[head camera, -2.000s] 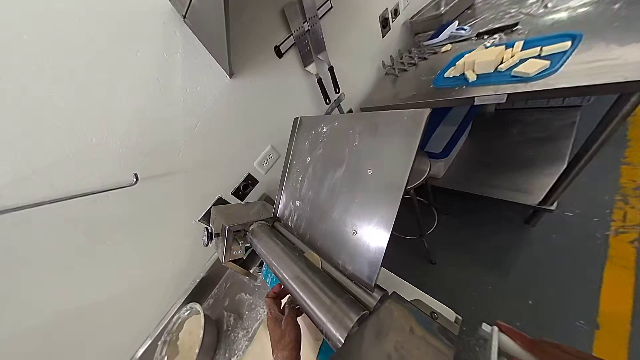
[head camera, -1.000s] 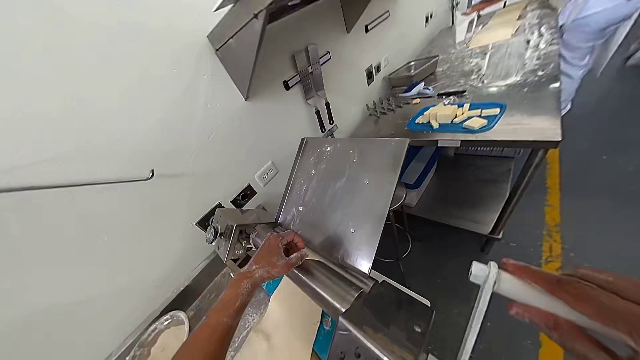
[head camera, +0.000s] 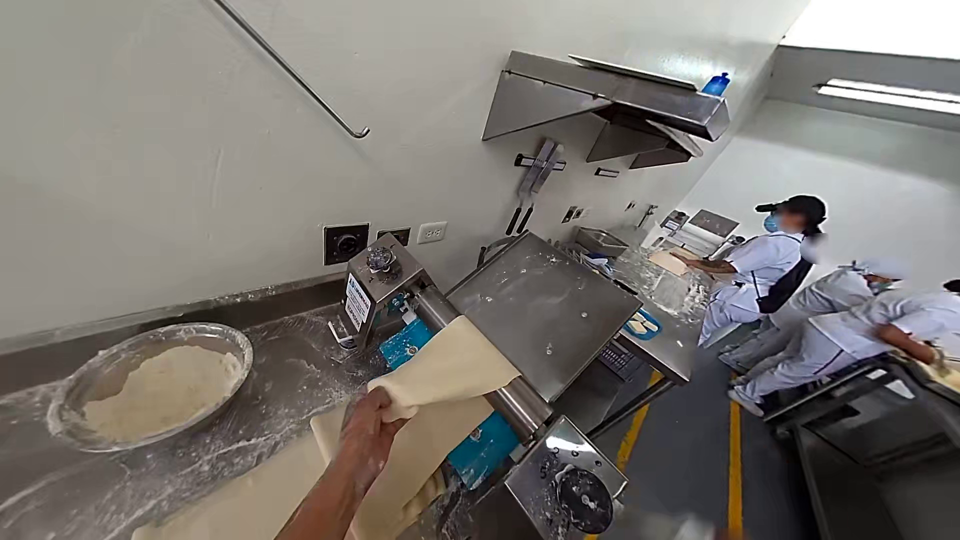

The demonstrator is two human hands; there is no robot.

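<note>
My left hand (head camera: 375, 427), dusted with flour, pinches the near end of a dough sheet (head camera: 450, 367) that lies over the steel roller (head camera: 517, 405) of a dough sheeter. More dough hangs below the roller and runs in folds down to the steel counter. The sheeter's slanted steel plate (head camera: 547, 307) rises behind the roller, and blue parts (head camera: 480, 450) show beneath it. A round dial (head camera: 583, 499) sits on the sheeter's near end. Of my right hand only a blurred bit shows at the bottom edge, so its hold is hidden.
A bowl of flour (head camera: 165, 382) stands on the floury counter (head camera: 292, 375) at left. Spatulas (head camera: 534, 176) hang on the wall under a steel shelf (head camera: 615, 90). Beyond are a worktable (head camera: 664, 349) with a blue tray (head camera: 642, 325), a person (head camera: 765, 262) handling dough, other people and a dark cart (head camera: 847, 427).
My left hand has gone from the roller to the near side, now with the dough's end in it. The dough now drapes over the roller. The view has swung widely.
</note>
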